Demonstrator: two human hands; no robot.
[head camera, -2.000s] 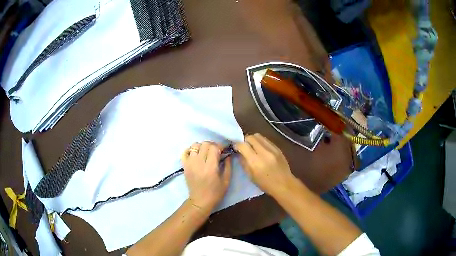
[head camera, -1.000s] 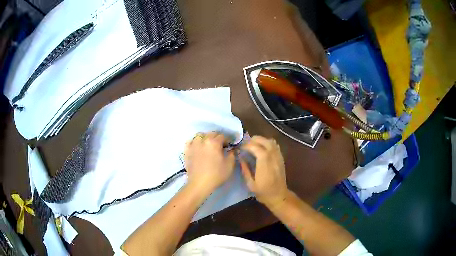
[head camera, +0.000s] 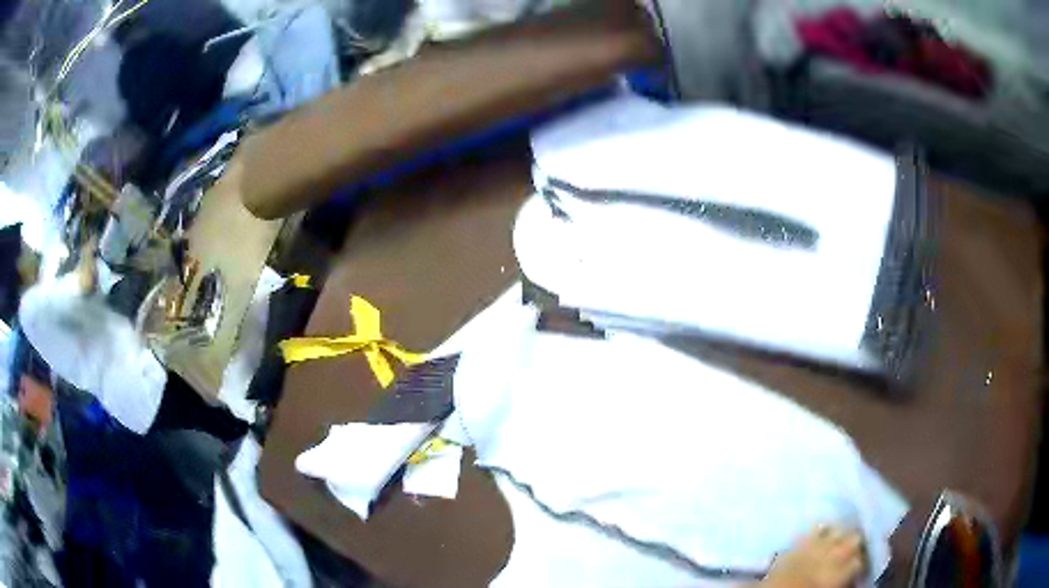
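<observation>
The white-backed sleeve piece (head camera: 667, 448) lies on the brown table in the lower middle, with a narrow dark seam edge (head camera: 621, 535) running along it. My left hand (head camera: 819, 558) is at the bottom edge, cut off and blurred, with its fingers on the piece near the seam's right end. Its grip is unclear. My right hand is out of the picture. The steam iron (head camera: 961, 549) stands at the lower right, cut off by the edge.
A stack of white sleeve pieces (head camera: 713, 270) with dark right ends lies beyond the work. A yellow tie (head camera: 366, 341) and white scraps (head camera: 366, 459) lie left on the brown table (head camera: 426, 253). A padded brown arm (head camera: 449, 103) crosses the far edge. Cluttered cloth fills the left.
The view has swung left, so the work, stack and iron appear further right. My right hand has left the picture, and only part of my left hand remains at the bottom.
</observation>
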